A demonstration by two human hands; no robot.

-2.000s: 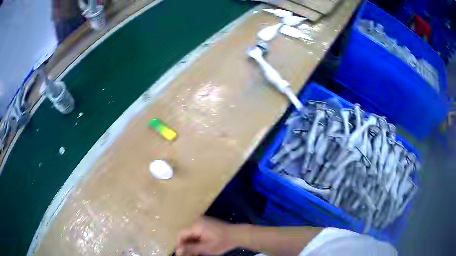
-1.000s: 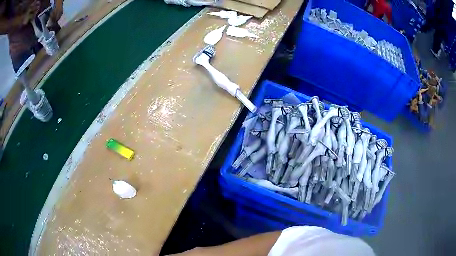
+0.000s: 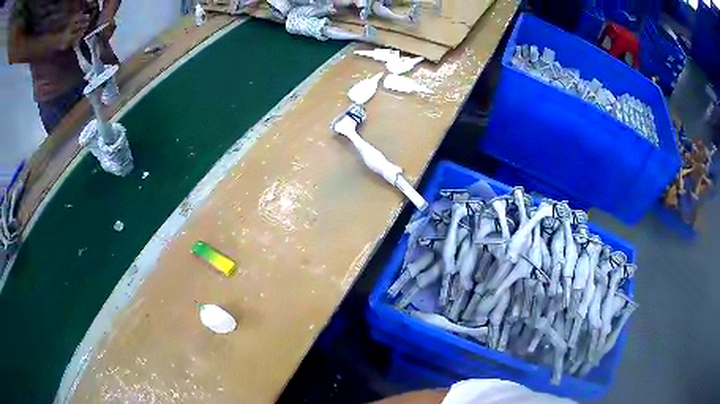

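Observation:
Neither of my hands is in view; only a bit of forearm and a white sleeve show at the bottom edge. A white glue bottle [image 3: 217,318] with a thin green nozzle lies on the tan bench. A green-and-yellow stick, perhaps a lighter [image 3: 214,259], lies just beyond it. A single figurine leg [image 3: 374,157] lies farther along the bench, its patterned foot away from me and its peg end over the bench's right edge. Several loose flat white pieces [image 3: 365,89] lie beyond it.
A blue crate [image 3: 474,357] heaped with legs stands right of the bench; another blue crate [image 3: 580,170] stands behind it. The green conveyor [image 3: 185,154] at left carries a whitish lower-body piece [image 3: 110,150]. Cardboard [image 3: 430,35] with parts lies at the far end. A person stands far left.
The view has shifted, showing more of the bench's far end. The hand seen two seconds ago at the bottom has left the picture. The bottle, stick and leg lie as before.

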